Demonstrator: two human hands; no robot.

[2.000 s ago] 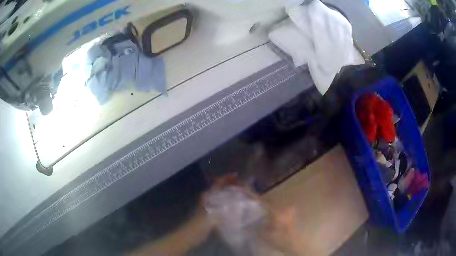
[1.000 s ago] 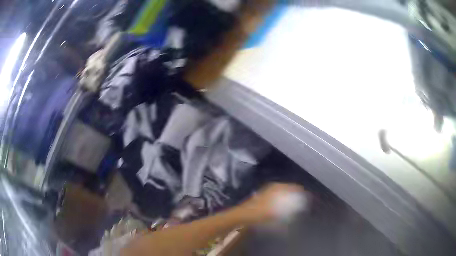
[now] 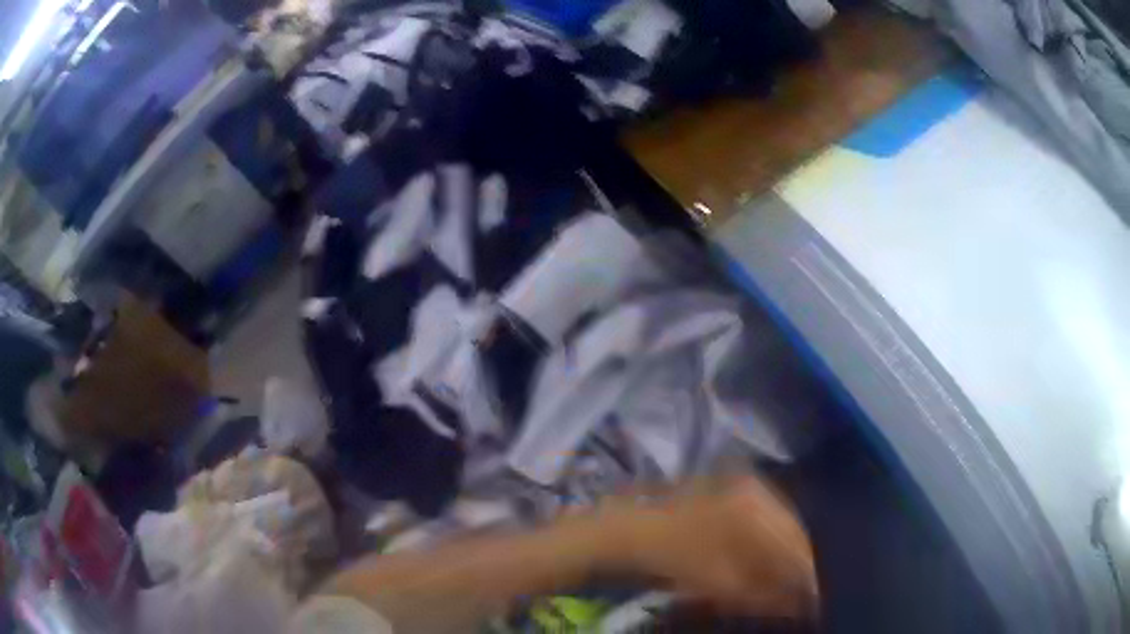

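A heap of navy and light grey cut pieces (image 3: 595,359) fills the middle of the picture, left of the table. My bare left hand (image 3: 750,545) is at the lower edge of this heap, with its forearm coming in from the bottom left. The hand is blurred and its fingers cannot be made out, so I cannot tell whether it holds anything. My right hand is out of the picture.
The white table (image 3: 991,235) with its grey front edge runs down the right. A brown board (image 3: 781,105) lies at its far end. A cream fabric bundle (image 3: 248,533) is at the lower left. A yellow-green thing (image 3: 573,612) shows at the bottom edge.
The view has swung left from the sewing machine and blue crate to the fabric heap. The white thing seen at my left hand earlier no longer shows.
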